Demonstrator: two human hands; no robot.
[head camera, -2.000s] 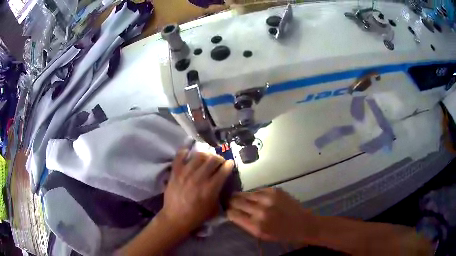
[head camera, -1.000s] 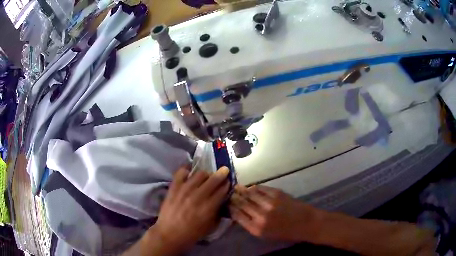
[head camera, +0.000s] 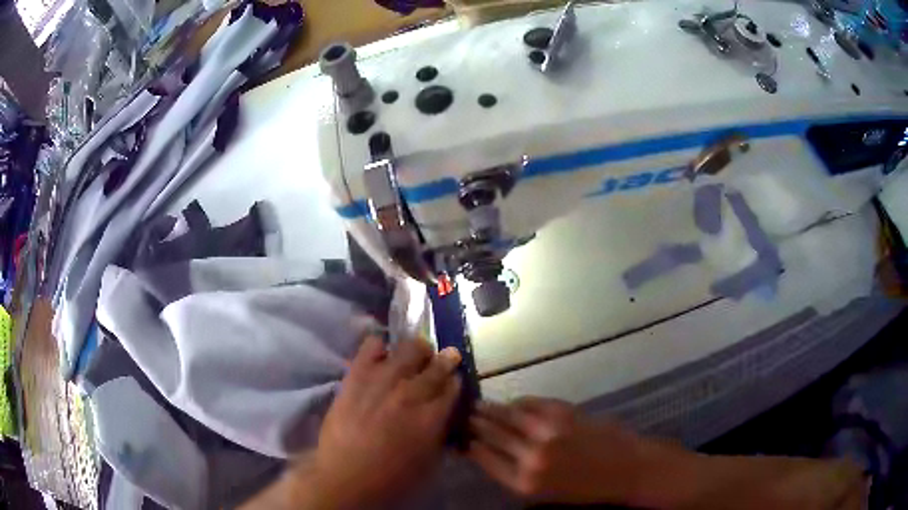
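A dark narrow fabric band (head camera: 451, 329) runs from the presser foot (head camera: 441, 286), by a red spot, down to my hands. My left hand (head camera: 383, 403) presses on the band and the light grey cloth beside it, fingers towards the needle. My right hand (head camera: 528, 443) pinches the band's near end, just right of my left hand; its fingertips are partly hidden. The light grey garment (head camera: 239, 344) lies bunched left of the needle, with dark parts around it. The white sewing machine (head camera: 597, 129) stands over the work. The needle itself cannot be made out.
Long grey and purple cut pieces (head camera: 149, 149) lie heaped at the far left. Grey-lilac tape strips (head camera: 662, 265) sit on the machine bed. A control panel (head camera: 864, 144) is at the machine's right end. A printed ruler edge (head camera: 737, 374) runs along the table's near right.
The garment and band have moved farther past the foot, with more dark cloth behind it. Compared with two seconds ago, both hands sit slightly lower, and more band shows before them. The view has shifted slightly.
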